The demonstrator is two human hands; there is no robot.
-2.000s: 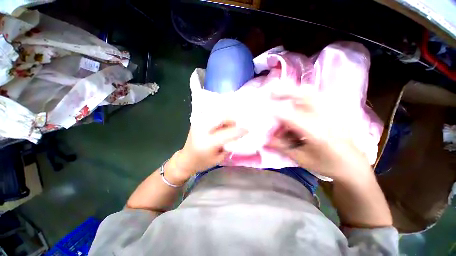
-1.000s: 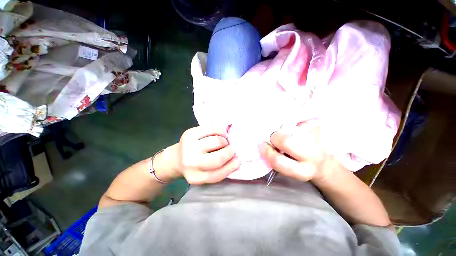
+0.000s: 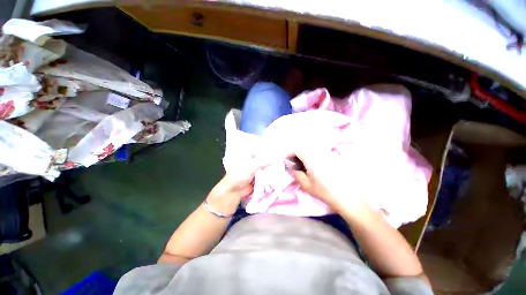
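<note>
The pale pink garment [image 3: 369, 155] lies bunched over my lap, overexposed to near white in the middle. My left hand [image 3: 239, 176] is at its left part and pinches the cloth. My right hand [image 3: 311, 178] is on the garment to the right, fingers curled around a small dark tool [image 3: 296, 163], perhaps thread snips. The tool's shape is not clear. No needle or thread can be made out.
A floral garment pile [image 3: 86, 103] with a white tag is heaped at the left. A white-topped table [image 3: 369, 23] with a wooden drawer [image 3: 230, 29] runs across the top. An open cardboard box [image 3: 473, 230] stands at the right. A blue crate [image 3: 92, 285] is at the bottom left.
The view has tilted up, showing the table and drawer. My hands have left their earlier pinch near my waist; the cloth by my left hand is more bunched, and a dark tool shows in my right hand.
</note>
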